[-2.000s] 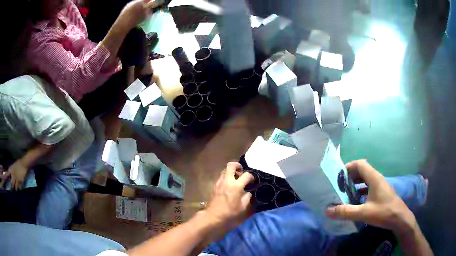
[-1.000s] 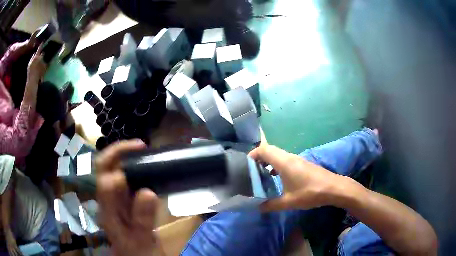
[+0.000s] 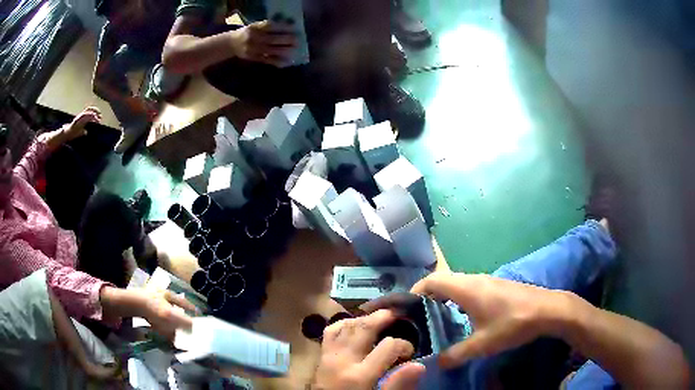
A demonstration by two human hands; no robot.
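Observation:
My right hand (image 3: 503, 312) holds a retail box (image 3: 449, 327) sideways above my lap, its pale blue side partly showing. My left hand (image 3: 366, 350) is at the box mouth, fingers and thumb round the dark open end of a black tube (image 3: 404, 331). The fingers hide most of the rim, and how deep the tube sits is hard to tell. A printed box (image 3: 377, 282) with a dark product picture lies flat just beyond my hands.
Upright white boxes (image 3: 358, 221) stand ahead. Black tubes (image 3: 217, 270) cluster left of them on brown cardboard (image 3: 293, 282). At left, a person in a checked sleeve (image 3: 61, 282) reaches to a white box (image 3: 232, 346). Another person's hand (image 3: 267, 42) holds a box at the top.
The black tube, mostly outside the box a second ago, is now largely out of sight at its mouth. My left hand has moved right, against the box. The view has shifted, showing more people ahead.

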